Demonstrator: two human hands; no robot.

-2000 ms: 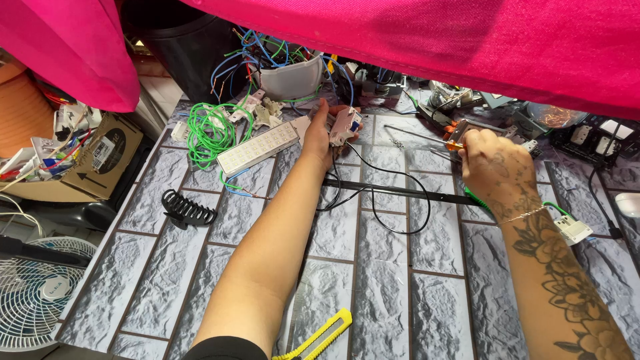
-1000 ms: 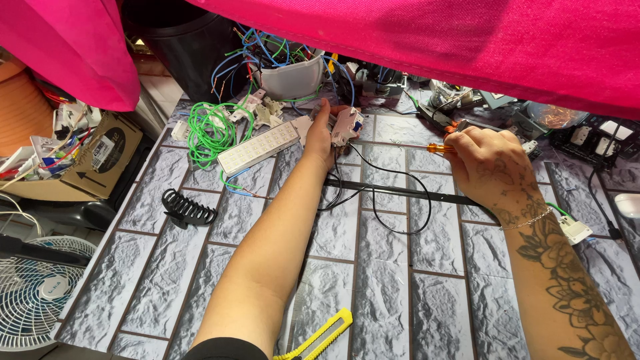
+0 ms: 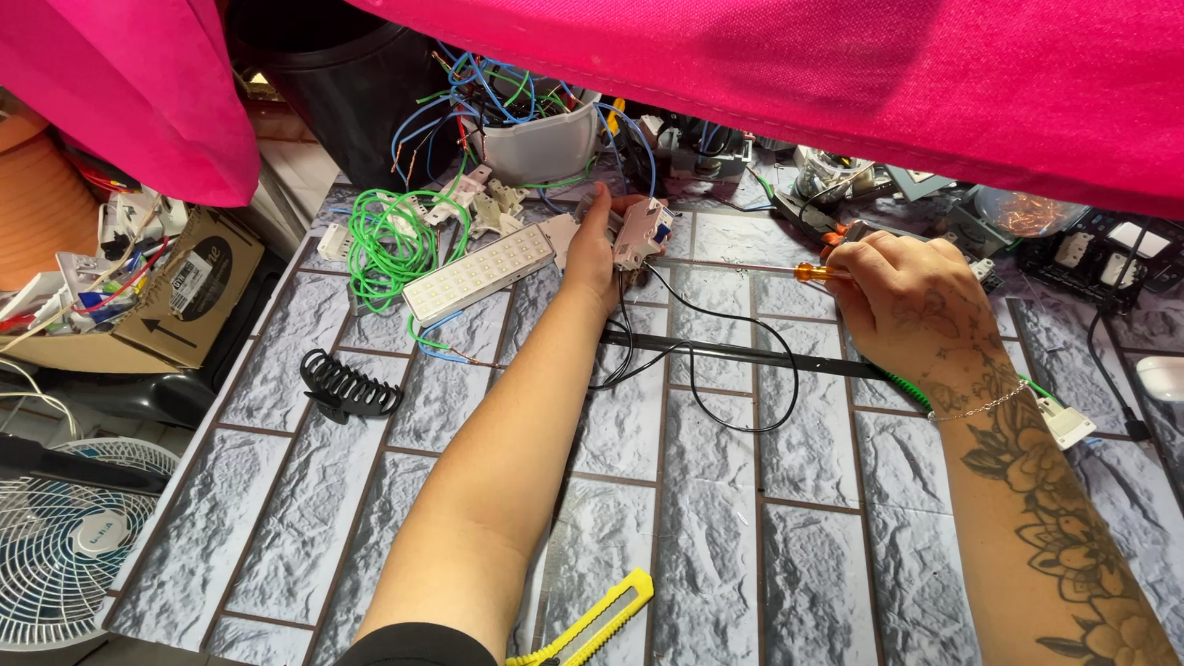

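My left hand point(image 3: 597, 245) holds a small white electrical module point(image 3: 641, 235) with a blue part, and a thin black cable point(image 3: 795, 365) trails from it in a loop on the table. In my right hand point(image 3: 902, 287) is a screwdriver with an orange translucent handle point(image 3: 820, 274), its thin shaft lying toward the module. A white LED emergency light point(image 3: 481, 273) is left of my left hand, beside a coil of green wire point(image 3: 393, 250). Orange-handled pliers point(image 3: 807, 220) lie just beyond my right hand. A black strip point(image 3: 740, 353) runs between my forearms.
A yellow utility knife point(image 3: 592, 624) lies at the near edge, a black hair claw clip point(image 3: 350, 384) at left. Behind are a white tub of wires point(image 3: 541, 148) and a black bucket point(image 3: 342, 88). Pink cloth point(image 3: 786, 74) hangs above. A fan point(image 3: 83, 536) stands lower left.
Two seconds ago my right hand held the screwdriver a little higher and angled; it has since levelled toward the module. My left hand and the module have stayed in place.
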